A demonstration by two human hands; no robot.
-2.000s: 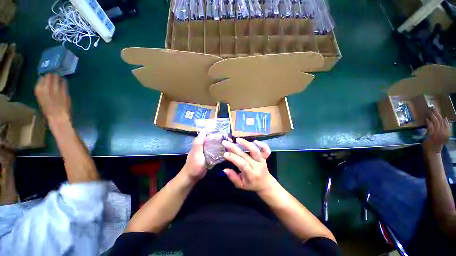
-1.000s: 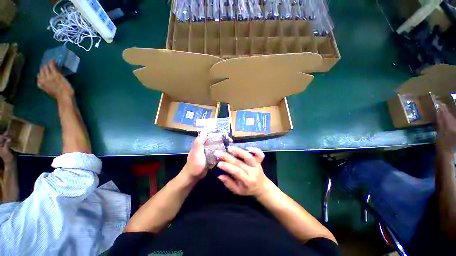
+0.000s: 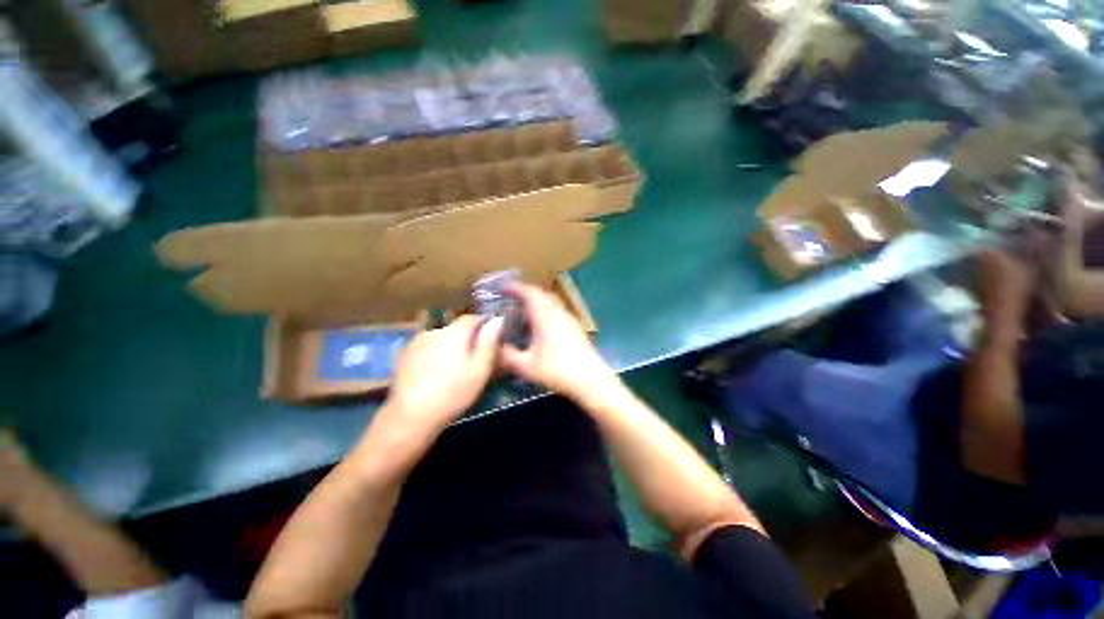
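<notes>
My left hand and my right hand are together over the right open carton, both on a small bagged unit. Shiny clear plastic sticks up past the fingers. The picture is blurred and the fingers hide most of the unit. The left open carton holds a blue card. The right open carton is mostly covered by my hands. The wide brown lids stand up behind the cartons.
The divider box, with bagged items in its back cells, stands behind the cartons. Another worker's small cartons are at the right, beside a seated person. A neighbour's forearm shows at lower left. Brown boxes stand at the back.
The view has turned to the right. My hands and the bagged unit have moved from the table's front edge to over the right carton. My right hand has closed in on the unit.
</notes>
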